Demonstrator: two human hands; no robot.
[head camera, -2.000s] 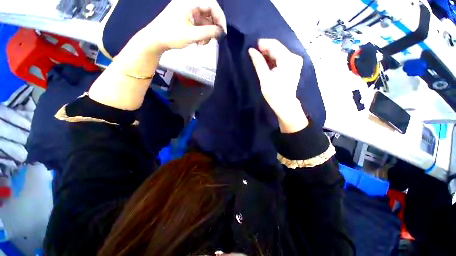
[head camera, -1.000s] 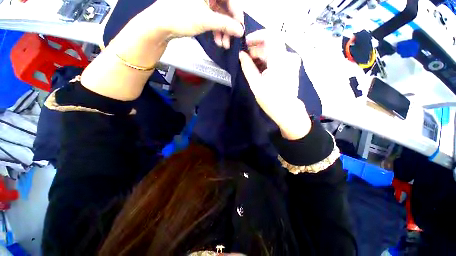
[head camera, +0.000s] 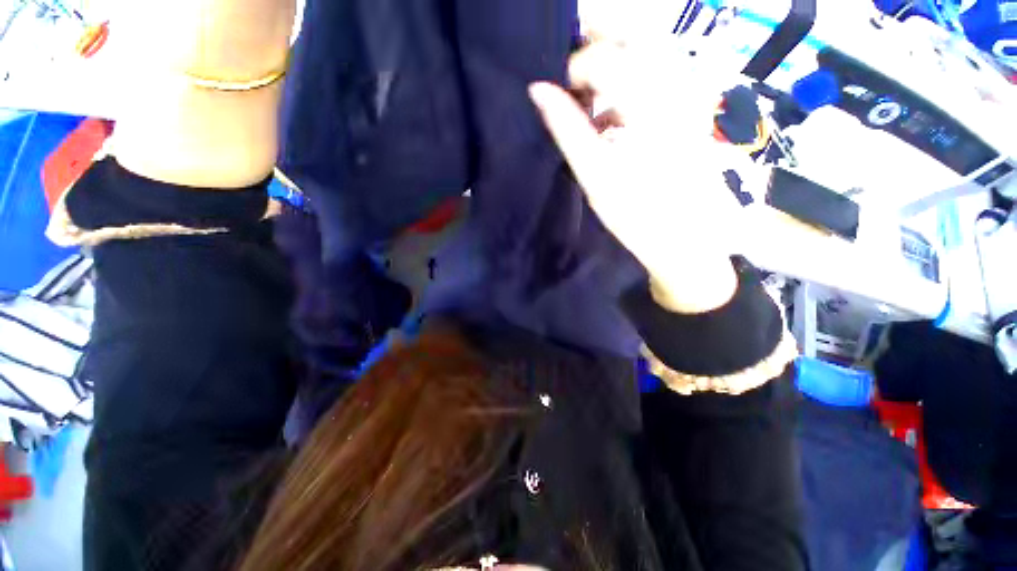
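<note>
The navy garment panel hangs from the top edge of the picture down onto the wearer's lap, in two leg-like parts. My left hand is cut off by the top edge; only the wrist with a thin bracelet and the forearm show, left of the cloth. My right hand is at the right edge of the cloth, overexposed, with thumb and a finger bent towards each other. Whether it grips the cloth cannot be told.
A smartphone lies on the white table at right. Behind it are a dark round item and the sewing machine. A blue crate and red stool are below. A red stool is at left.
My left hand has moved up out of the picture. The cloth has been drawn up and spread to the left. My right hand has moved slightly right, away from the left one.
</note>
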